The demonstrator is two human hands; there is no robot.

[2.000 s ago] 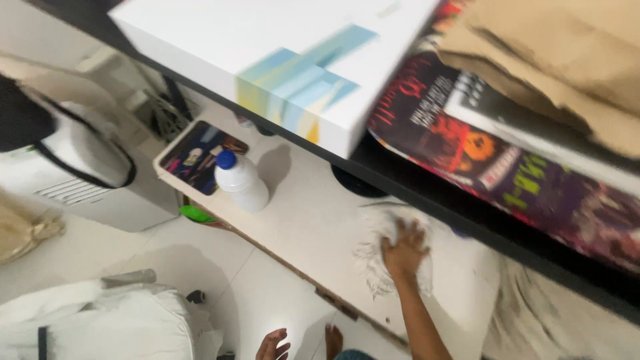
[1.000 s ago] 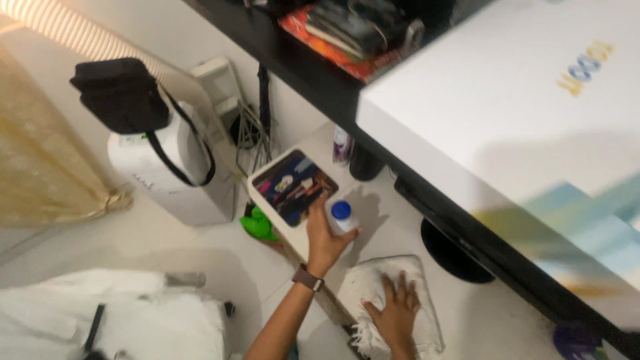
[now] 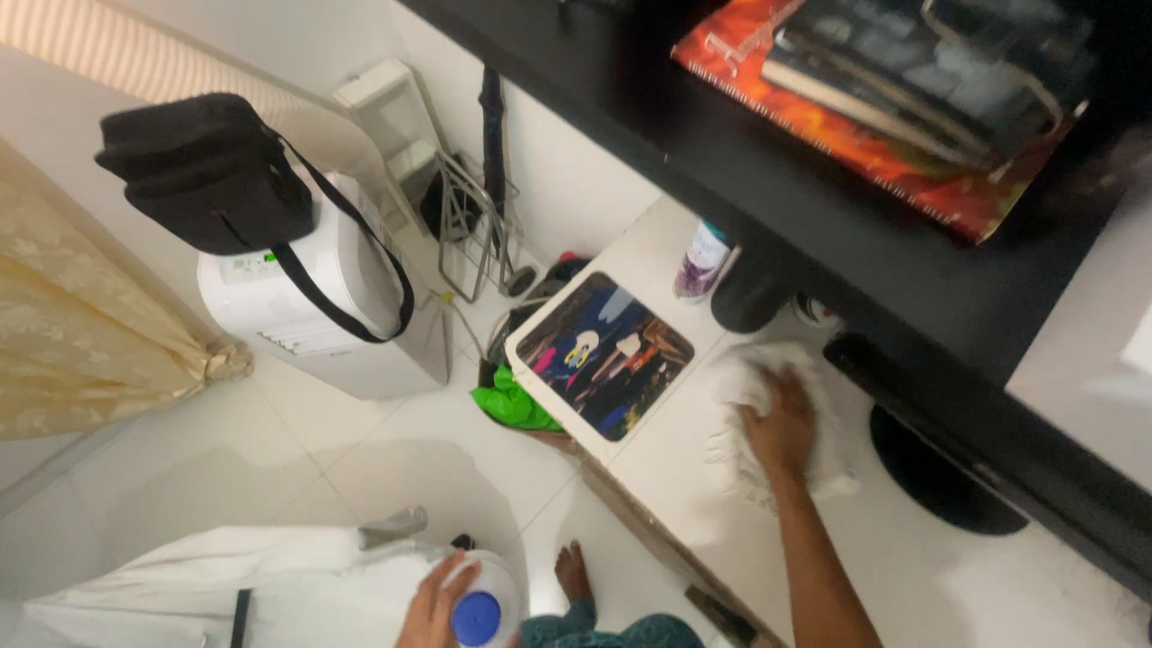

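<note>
Low at the bottom edge, my left hand (image 3: 438, 603) grips a white plastic bottle with a blue cap (image 3: 476, 618), held off the table. My right hand (image 3: 785, 418) lies spread on a white fringed cloth (image 3: 832, 454), pressed on the white tabletop (image 3: 693, 477). Left of the cloth is a white-rimmed compartment or tray (image 3: 569, 409) with dark contents, several pens or similar small items among them. A spray can with a purple and white body (image 3: 700, 263) stands behind the cloth, beside a dark cylinder (image 3: 749, 290).
A black shelf (image 3: 630, 117) with books (image 3: 864, 117) overhangs the table. Under it is a black round base (image 3: 940, 477). On the left a black bag (image 3: 205, 171) rests on a white portable appliance (image 3: 351, 306), near a metal rack (image 3: 472, 238). A green bag (image 3: 513, 400) sits by the table edge.
My left hand has lifted the bottle from the table and brought it toward me. My right hand and the cloth have moved along the table, closer to the spray can. The view has shifted.
</note>
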